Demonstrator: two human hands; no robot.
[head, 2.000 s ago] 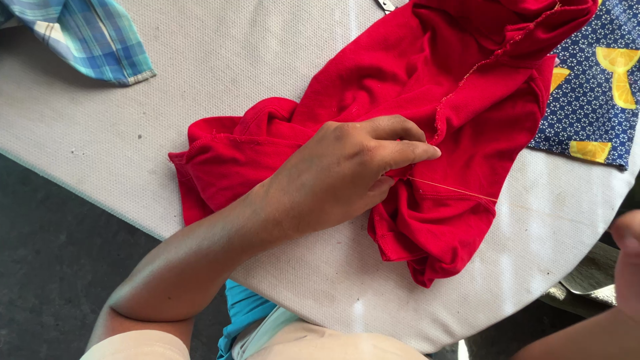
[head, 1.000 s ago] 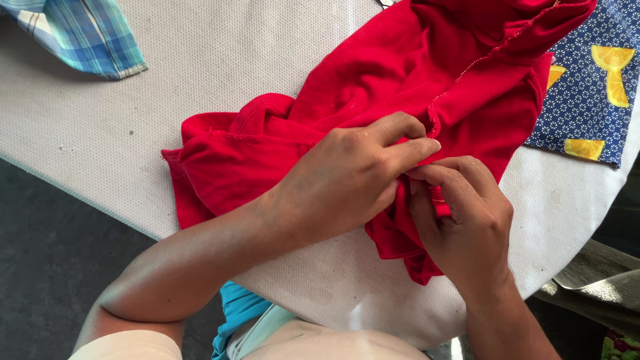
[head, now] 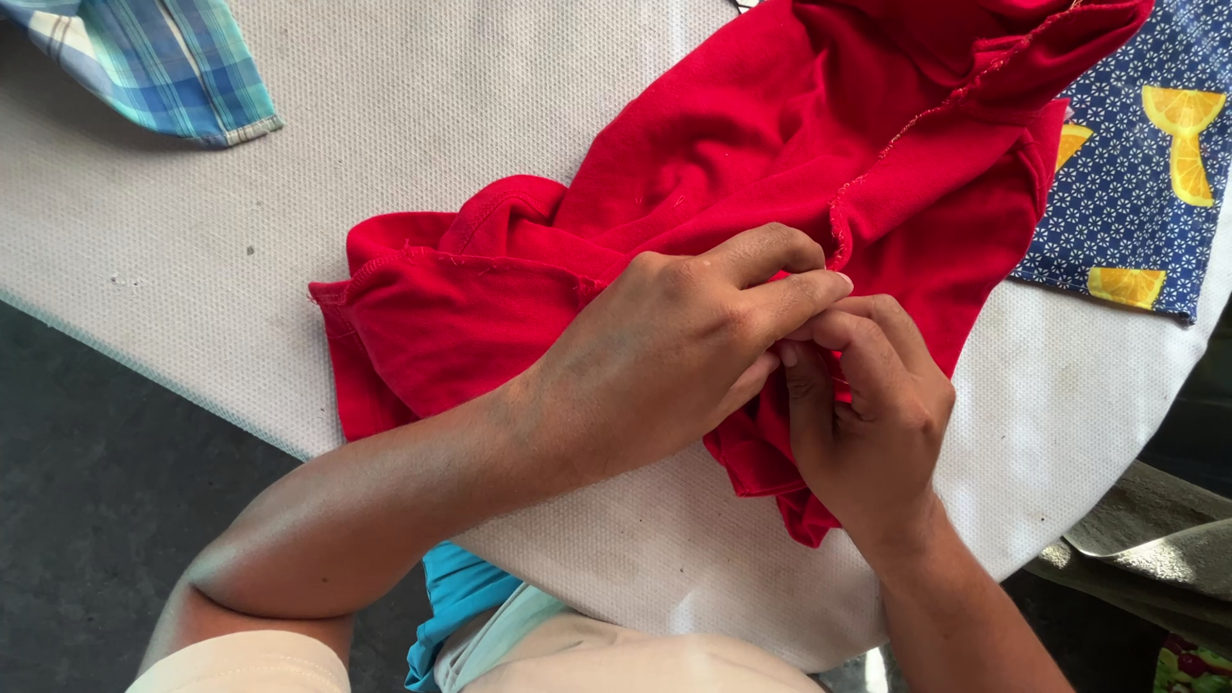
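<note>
A red fabric garment (head: 712, 164) lies bunched across the white-covered table, with a stitched seam running from its upper right down to my fingers. My left hand (head: 674, 337) reaches over the garment from the left, its thumb and fingers pinched at the lower end of that seam. Close against it, my right hand (head: 871, 404) has its thumb and index finger pinched together. Both hands' fingertips meet over the red cloth. A light thread showed earlier at this spot; whether a needle or thread is between the fingers now is hidden.
Blue plaid cloth (head: 183, 72) lies at the upper left. Navy patterned fabric with yellow citrus prints (head: 1126, 192) is at the right, partly under the garment. The table's covered edge (head: 164, 371) curves round in front of me. A small metal thing shows at the top edge.
Two seconds ago my right hand was off at the right edge, with a thread stretched across the garment. It has come in beside my left hand, which has stayed at the seam.
</note>
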